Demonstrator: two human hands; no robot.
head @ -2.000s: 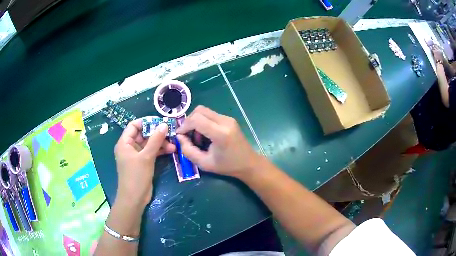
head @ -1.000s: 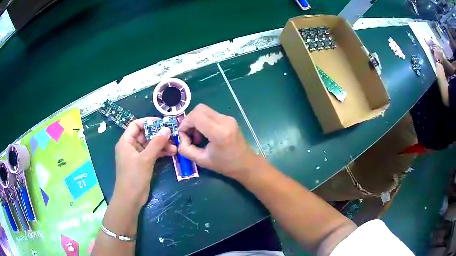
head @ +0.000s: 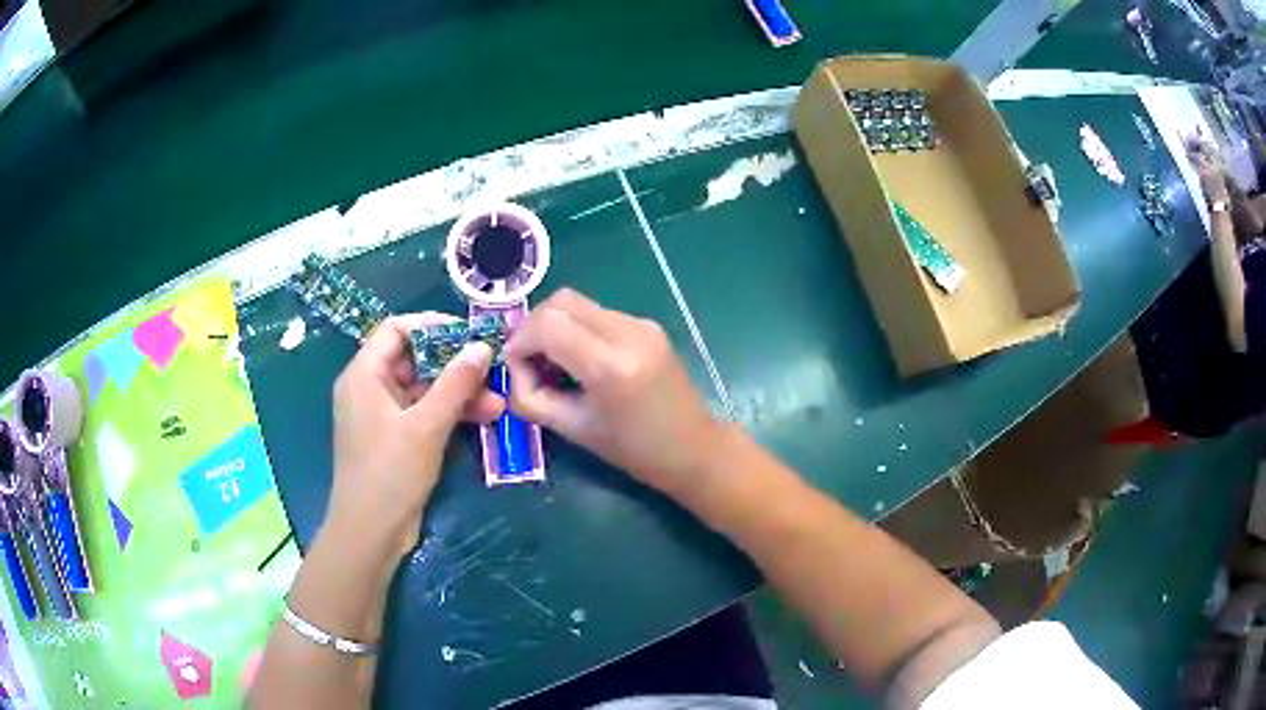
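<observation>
A pale pink handheld fan body [head: 535, 261] lies open on the green bench, its round head away from me and its handle towards me. A bright blue battery [head: 511, 437] lies in the handle. My left hand [head: 396, 402] holds a small circuit board strip [head: 442, 347] over the top of the handle, below the fan ring. My right hand [head: 597, 382] has its fingertips pinched at the strip's right end, above the handle. What the right fingertips hold is too small to tell.
Another board strip [head: 338, 298] lies beyond my left hand. A printed sheet [head: 181, 430] at left bears several fans. A cardboard box [head: 983, 298] at right holds board strips and a green piece. A battery-bearing item [head: 773, 18] lies on the conveyor belt [head: 347, 111]. Another person's arm [head: 1225, 257] shows at far right.
The fan body sits slightly further right and up in view. The board strip has shifted right and looks more tilted. The blue item on the belt has moved left.
</observation>
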